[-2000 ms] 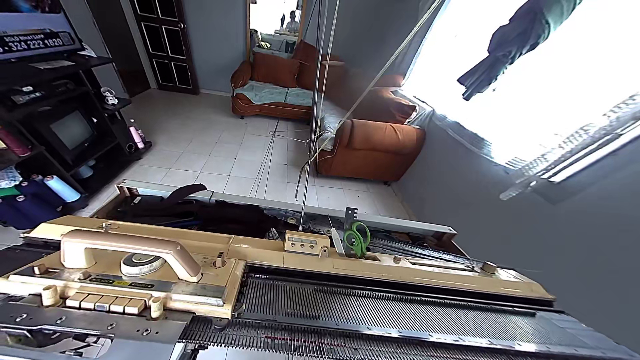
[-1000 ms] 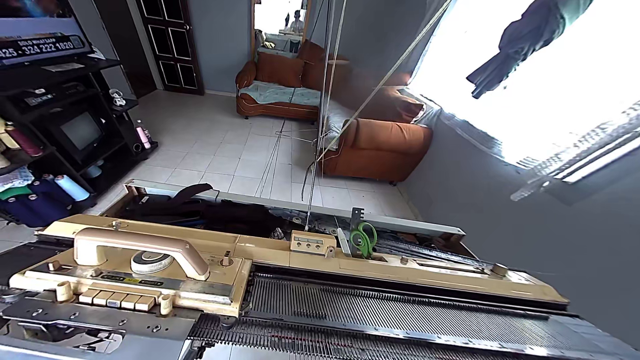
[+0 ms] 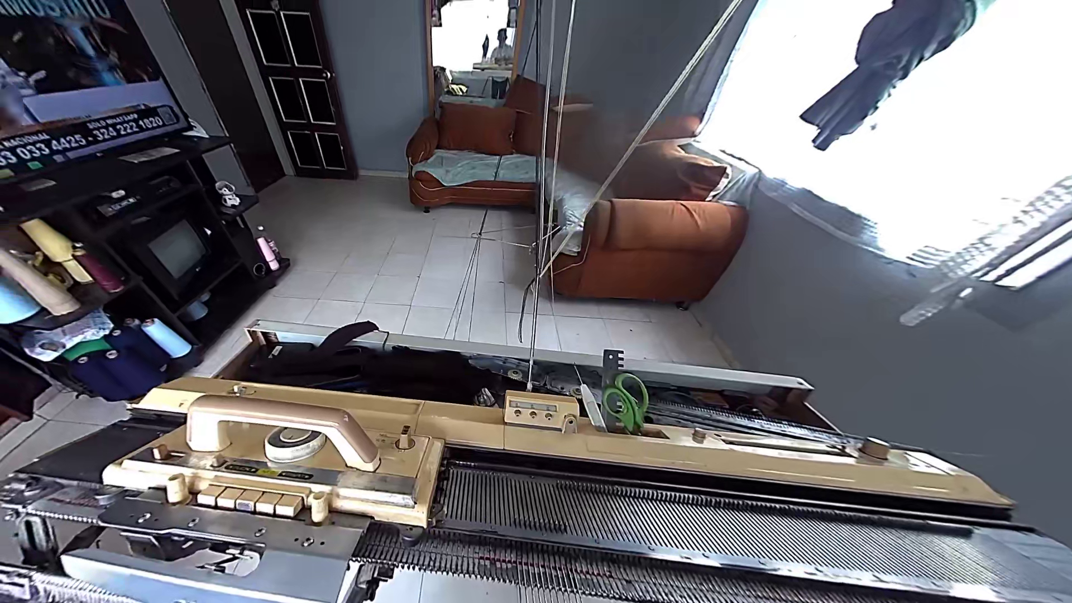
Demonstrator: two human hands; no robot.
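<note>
Neither of my hands is in view. A beige knitting machine fills the lower part of the head view. Its carriage [image 3: 268, 469], with a curved handle [image 3: 276, 410], a round dial [image 3: 295, 444] and a row of push buttons [image 3: 249, 500], sits at the left. To its right runs the needle bed [image 3: 670, 519]. A row counter [image 3: 540, 410] stands at the middle of the rear rail. Beside it, green-handled scissors [image 3: 626, 404] stand upright near a toothed plate [image 3: 613, 367] and a white-handled tool [image 3: 591, 407]. Yarn strands [image 3: 540, 251] hang above the machine.
Behind the machine lies a long tray [image 3: 469, 345] holding dark cloth [image 3: 394, 373]. At the left, a black shelf unit [image 3: 209, 276] holds a small television and yarn cones [image 3: 166, 337]. Farther back are orange sofas [image 3: 662, 251]. Dark cloth [image 3: 892, 63] hangs by the bright window at upper right.
</note>
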